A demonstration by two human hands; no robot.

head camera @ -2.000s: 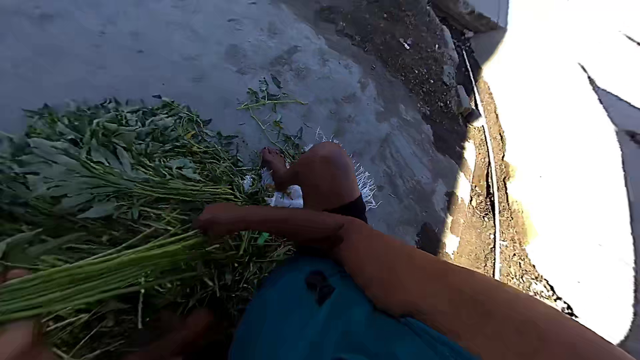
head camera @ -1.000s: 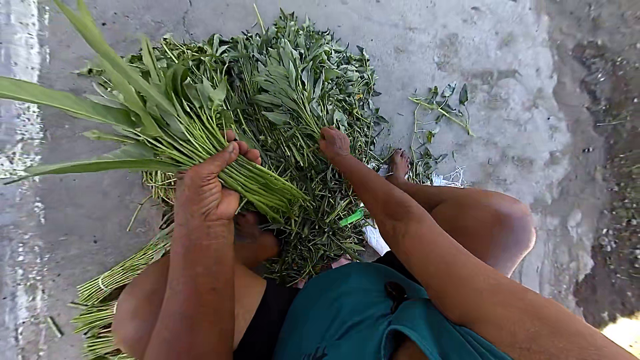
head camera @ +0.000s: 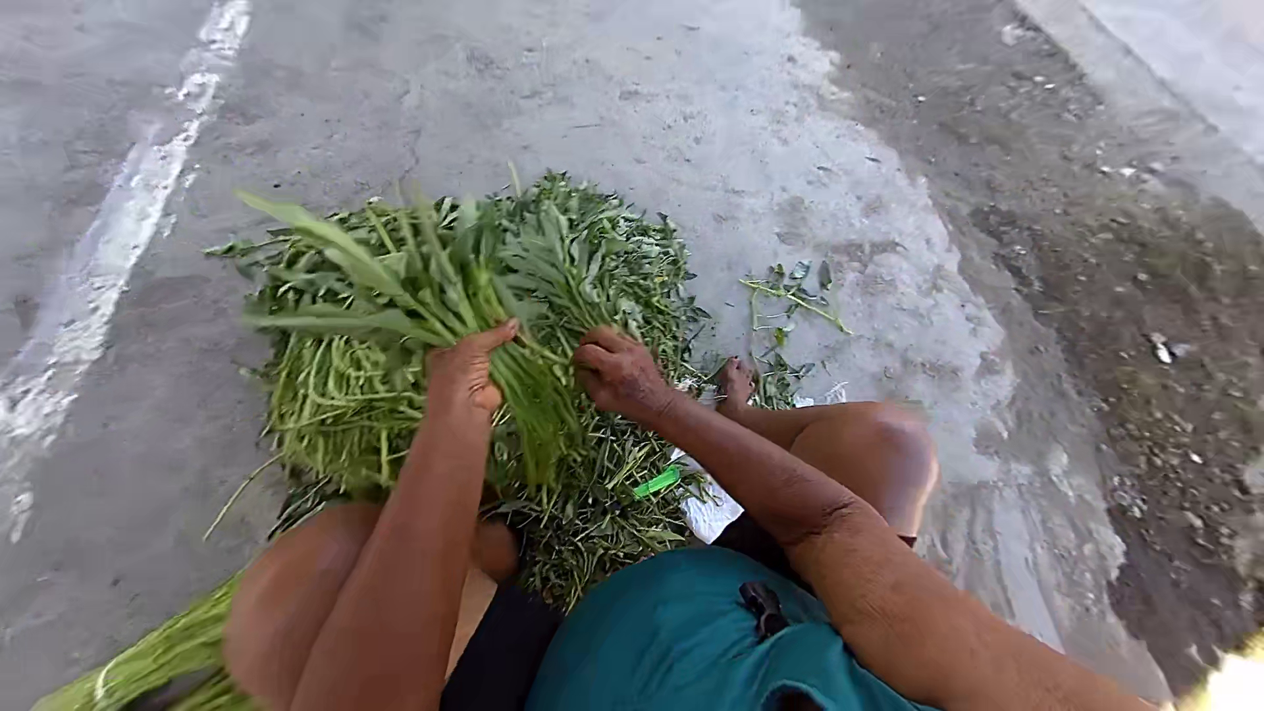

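Note:
My left hand point(head camera: 466, 370) is closed around a bunch of long green leafy stems point(head camera: 528, 390), leaves up to the left and stems down to the right. Close to its right, my right hand point(head camera: 620, 373) grips the lower part of a leafy sprig point(head camera: 553, 262), its fingers partly hidden. Both hands are above a large heap of cut leafy greens point(head camera: 632, 242) on the concrete ground between my legs. A bright green plastic-looking object point(head camera: 658, 482) lies on the heap's lower right, beside a piece of white sheet point(head camera: 709, 513).
Tied bundles of green stems point(head camera: 158, 642) lie at the lower left, by my left knee. Some loose sprigs point(head camera: 795, 296) are on the concrete right of the heap. A white painted line point(head camera: 118, 237) runs at the left, and a strip of dirt point(head camera: 1136, 296) at the right.
The left hand with its bunch has come closer to the right hand since one second ago. The bunch's stems hang more steeply now. The view has swung considerably since two seconds ago.

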